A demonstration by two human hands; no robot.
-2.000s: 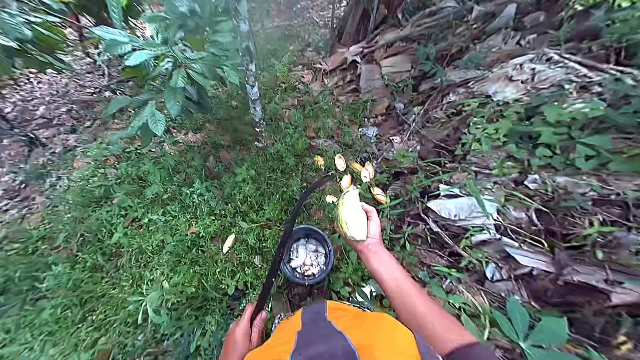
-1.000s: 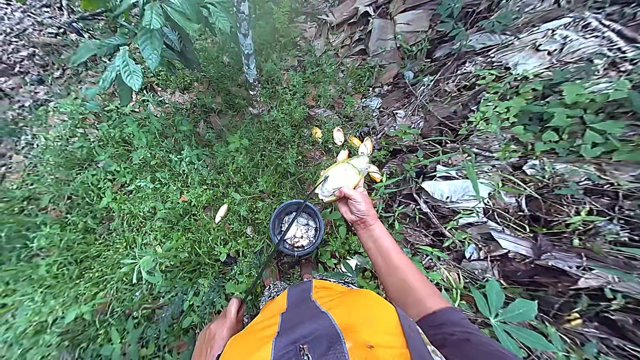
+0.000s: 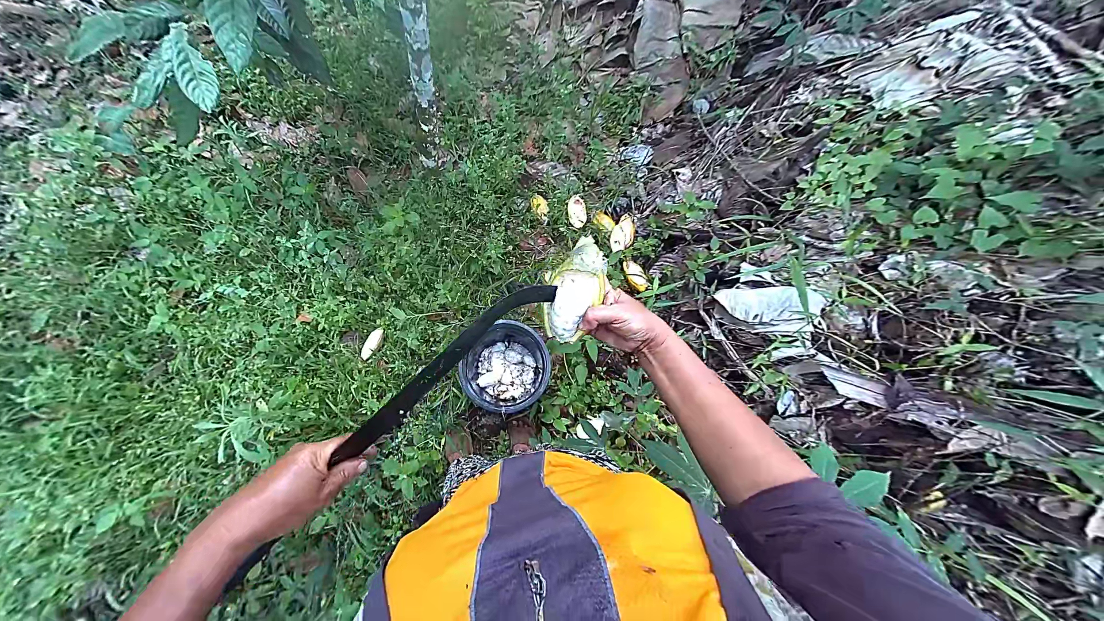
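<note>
My left hand [image 3: 315,474], low and left of the bucket, is closed around the near end of a long dark curved blade [image 3: 440,366], probably a machete. Its bent tip reaches the left side of an opened yellow-green cacao pod [image 3: 573,293]. White pulp shows in the pod, which my right hand [image 3: 628,323] grips from the right. Whether the tip is inside the pod cannot be told. Just below the blade stands a dark round bucket [image 3: 545,366] holding white pulpy beans [image 3: 504,373].
Several yellow pod pieces [image 3: 623,233] lie on the ground beyond the pod. A pale piece [image 3: 372,344] lies in the grass at left. A thin trunk [image 3: 418,65] rises ahead, with broad leaves at upper left. Dry leaves and plant litter [image 3: 772,306] cover the right side. Bare feet [image 3: 520,435] are below the bucket.
The pod in my right hand was whole-looking two seconds ago and now shows exposed white pulp. The blade has swung from beside the pod to meet it at the tip.
</note>
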